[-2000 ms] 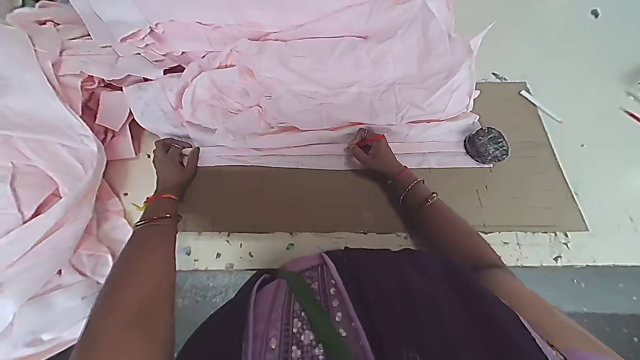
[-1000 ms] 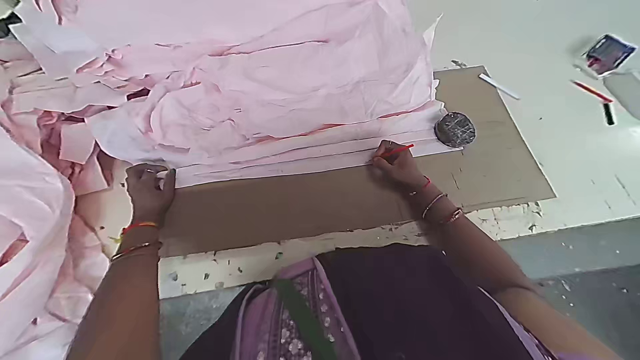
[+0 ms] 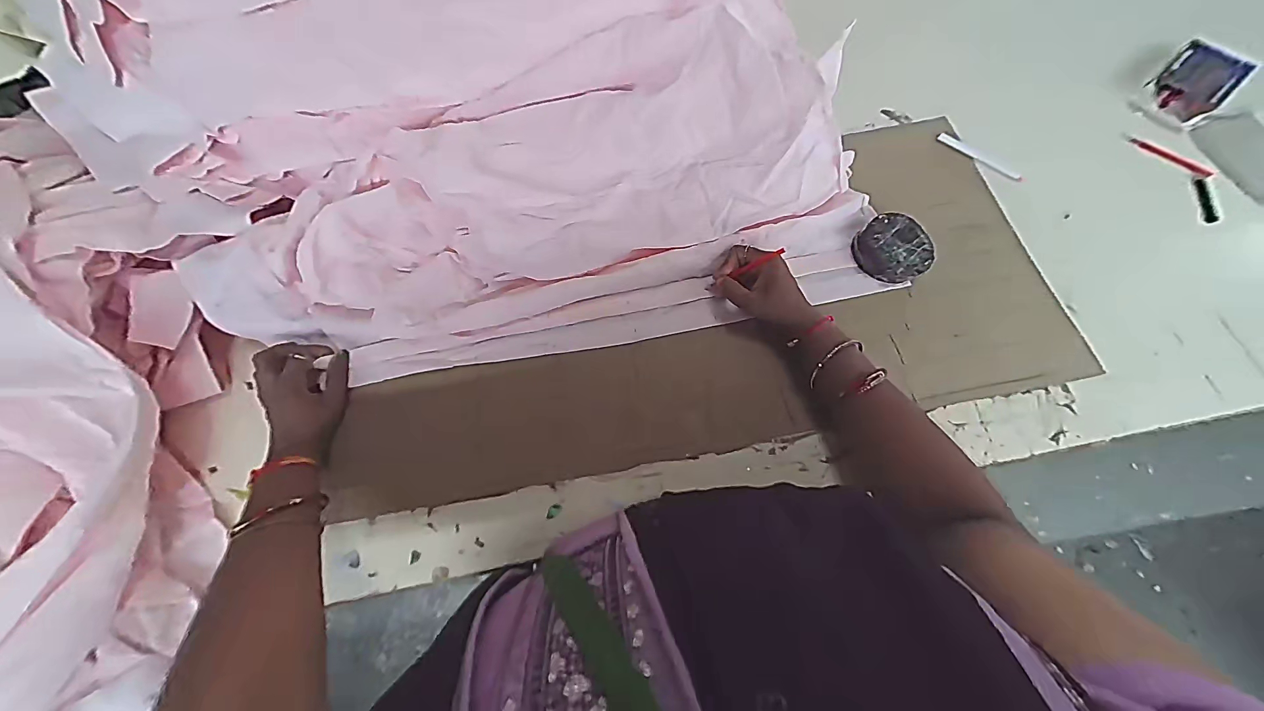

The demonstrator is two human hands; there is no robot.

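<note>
Layered pale pink fabric (image 3: 553, 178) lies over a brown board (image 3: 553, 425), its folded front strip running across the board. At the strip's left end my left hand (image 3: 304, 390) pinches the fabric edge between thumb and fingers. My right hand (image 3: 758, 286) holds a red pencil or pen (image 3: 758, 265) and rests on the strip near its right end; the tip is hidden by the fingers. Just to the right, a round dark weight (image 3: 893, 248) sits on the strip's end, partly over the board.
Crumpled pink fabric (image 3: 69, 395) is heaped at the left. On the pale table (image 3: 1037, 59) at the right lie a white stick (image 3: 978, 157), a red pencil or pen (image 3: 1170, 156), a small black object (image 3: 1206, 200) and an open box (image 3: 1200, 81).
The view has shifted to the right. My right hand, with the red pencil or pen, has moved right along the strip, closer to the round weight. My left hand stays at the strip's left end.
</note>
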